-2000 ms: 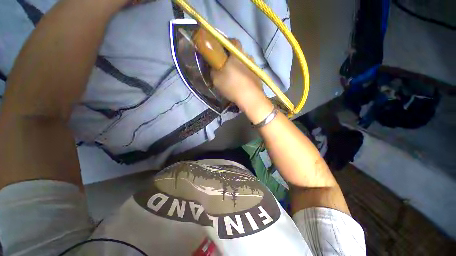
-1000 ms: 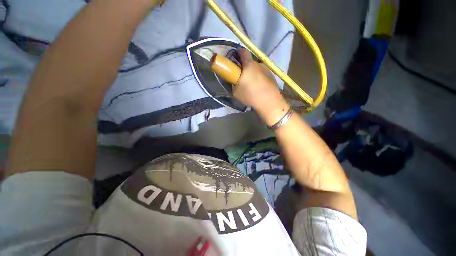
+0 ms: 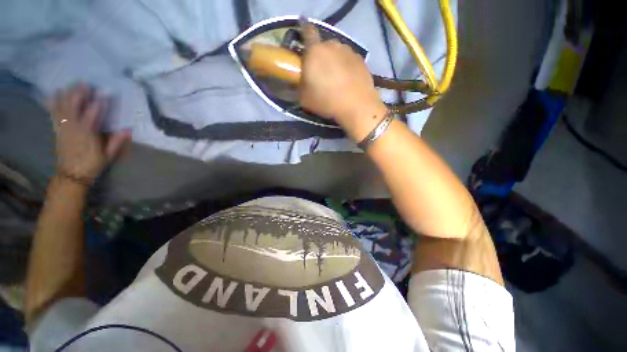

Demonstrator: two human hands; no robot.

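The steam iron (image 3: 299, 113) stands with its bright-rimmed plate on the pale blue-white inside of the garment (image 3: 199, 96), its ends pointing left and right. My right hand (image 3: 337, 79) is closed around its orange-tan handle (image 3: 273, 63). A dark grey band (image 3: 240, 130) runs across the cloth just below the iron. My left hand (image 3: 86, 130) lies at the cloth's left edge, slightly blurred, fingers apart, holding nothing that I can see. The yellow steam hose (image 3: 447, 51) loops at the upper right and joins brownish sections near my right wrist.
The grey-brown padded table (image 3: 309, 175) shows along the cloth's near edge and at the right. Dark and patterned cloth (image 3: 526, 247) lies below at the right. A blue and yellow object (image 3: 565, 65) hangs at the right edge. My body is close below the table edge.
My left arm has come back from the top of the view, and the hand now shows at the left. The iron has turned to lie more sideways and sits slightly higher and further left in view.
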